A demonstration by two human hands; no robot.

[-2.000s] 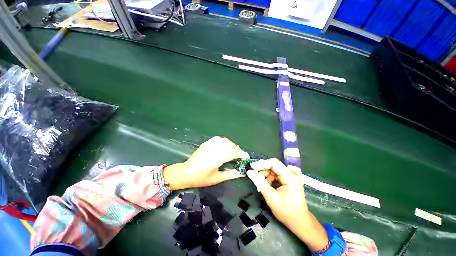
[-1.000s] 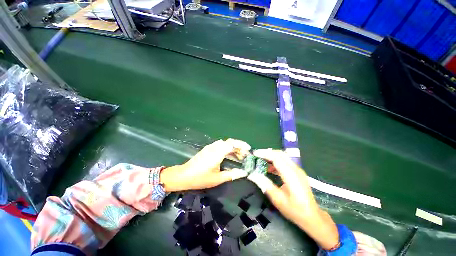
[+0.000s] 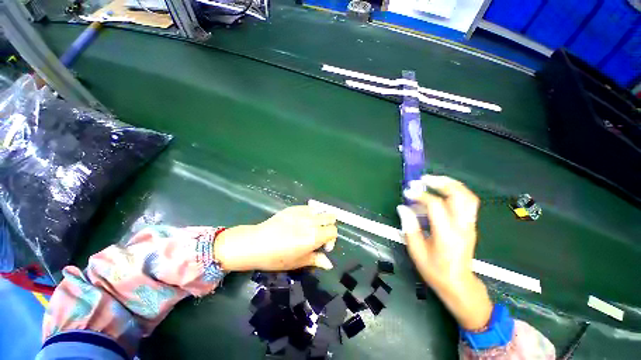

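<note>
A small circuit board [image 3: 526, 207] with a yellow block lies on the green conveyor belt [image 3: 281, 133], right of my right hand. My right hand [image 3: 443, 235] is raised over the near end of the purple-blue strip [image 3: 412, 144], fingers apart, with nothing visible in it. My left hand [image 3: 281, 239] is over the upper edge of the pile of black pads [image 3: 288, 309], fingers curled; its fingertips are partly hidden, so I cannot tell if it holds anything. Pale covers show on some fingertips.
A clear plastic bag with dark contents [image 3: 56, 155] lies at the left. White tape strips [image 3: 506, 275] run along the belt's near edge and across the strip's far end. A short tape piece [image 3: 605, 308] is at the right. A black divided tray [image 3: 590, 119] stands far right.
The green board has left my hands, and one now lies on the belt at the right. My hands have parted, the right moving up and right. The view has shifted slightly.
</note>
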